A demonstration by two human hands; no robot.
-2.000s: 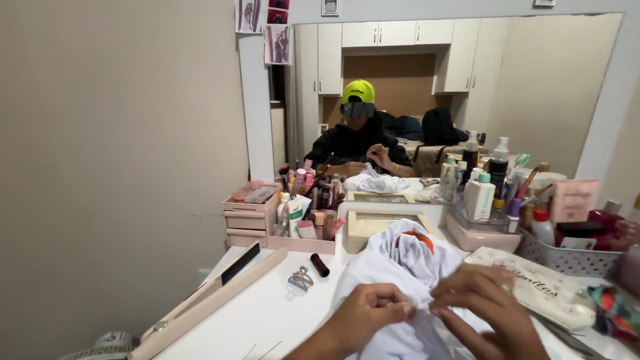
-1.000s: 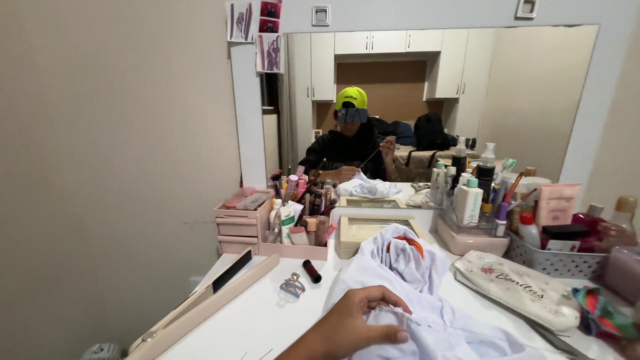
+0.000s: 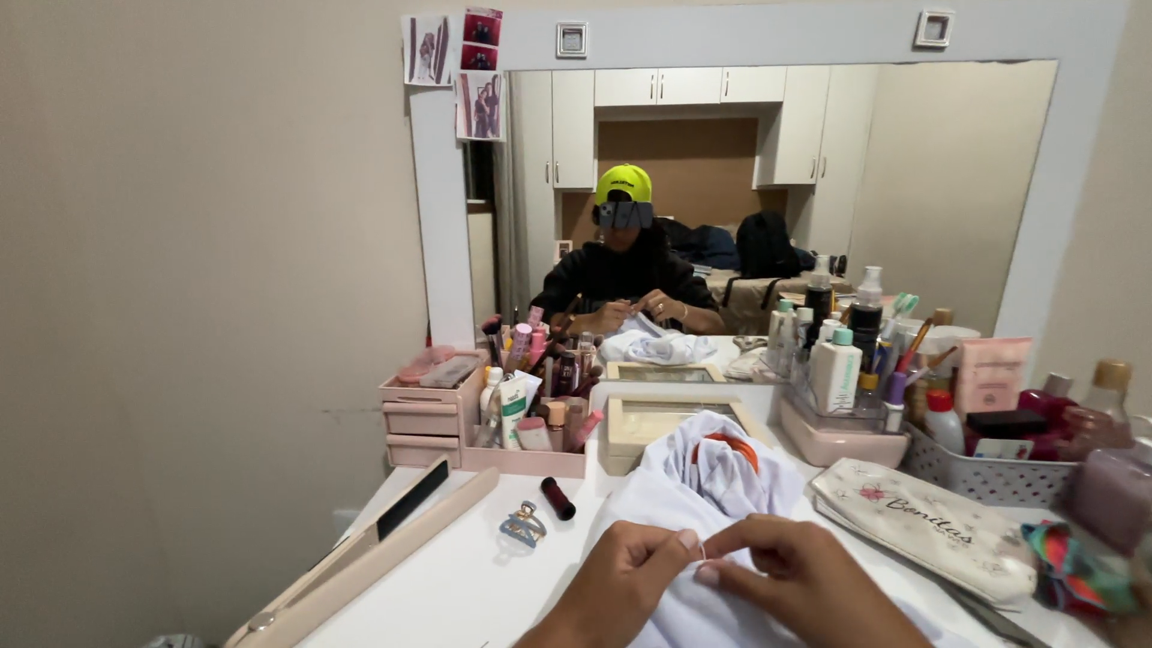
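Observation:
White fabric (image 3: 720, 504) lies bunched across the front of the white table, with an orange piece (image 3: 731, 450) showing inside its far fold. Over the cloth, my left hand (image 3: 621, 576) pinches something small, perhaps a bit of the fabric or thread, between thumb and forefinger. My right hand (image 3: 792, 576) meets it from the other side, thumb and forefinger at the same spot. A short pale strand (image 3: 703, 551) shows between the fingertips. Whether a needle is there cannot be told. The mirror (image 3: 936, 180) reflects both hands together above the cloth.
A hair straightener (image 3: 378, 558) lies at the left, near a claw clip (image 3: 523, 526) and a dark red tube (image 3: 557, 499). Behind are a pink organizer (image 3: 423, 418), a cream box (image 3: 621, 441) and bottles (image 3: 835, 369). A white pouch (image 3: 927, 526) and a perforated basket (image 3: 990, 477) stand right.
My right hand, out of direct view a second ago and raised in the mirror, is back at the cloth beside my left hand. The fabric remains in front of me.

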